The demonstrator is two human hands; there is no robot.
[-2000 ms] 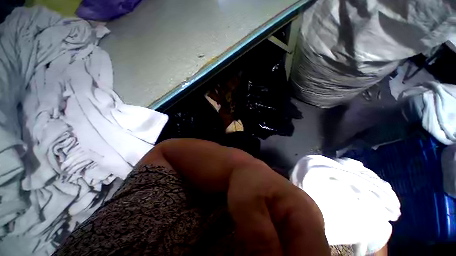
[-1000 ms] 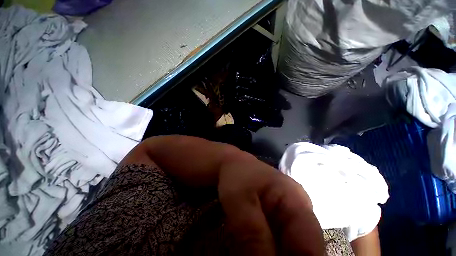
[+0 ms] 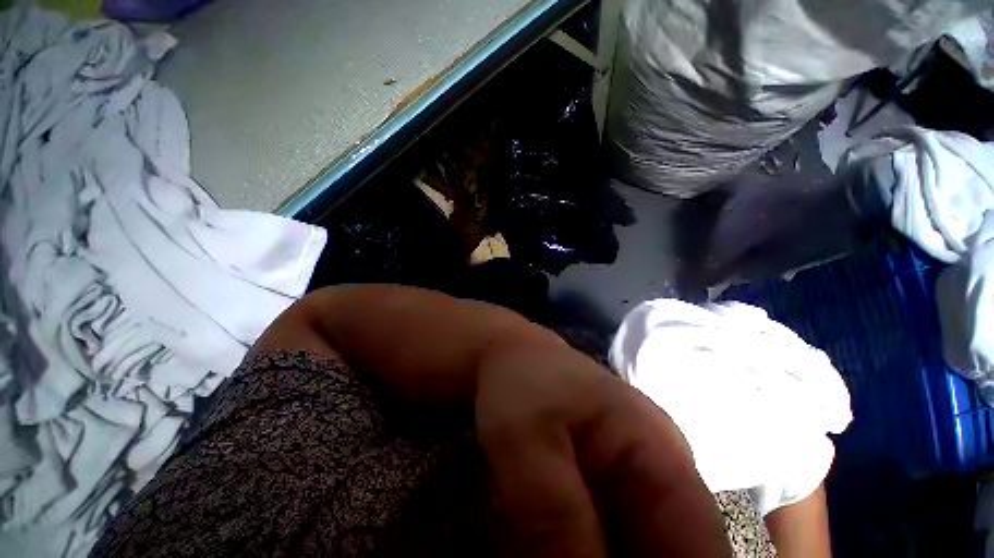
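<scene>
A bunched bright white knit piece (image 3: 730,398) lies at the lower right, overexposed, its folds hard to make out. A strip of bare skin (image 3: 801,529), perhaps my right wrist or forearm, runs up under its lower edge; no fingers show there. A large bent bare arm (image 3: 523,371), probably my left, fills the lower middle close to the camera. Its lower part runs out of the bottom edge and no left hand shows. Patterned fabric (image 3: 273,458) of my garment is beside it. No tool is visible.
A pile of white-grey knit pieces (image 3: 98,240) covers the left. The pale table (image 3: 327,87) has a blue-green edge. Black plastic (image 3: 556,207) lies below it. A silver-grey sack (image 3: 708,109) stands upper right. White pieces (image 3: 937,191) rest on a blue crate (image 3: 894,338) at right.
The view has shifted, so the table, pile and sack sit further left and higher. The white knit piece also sits a little higher and further left, still bunched. More of the lower-right skin strip shows.
</scene>
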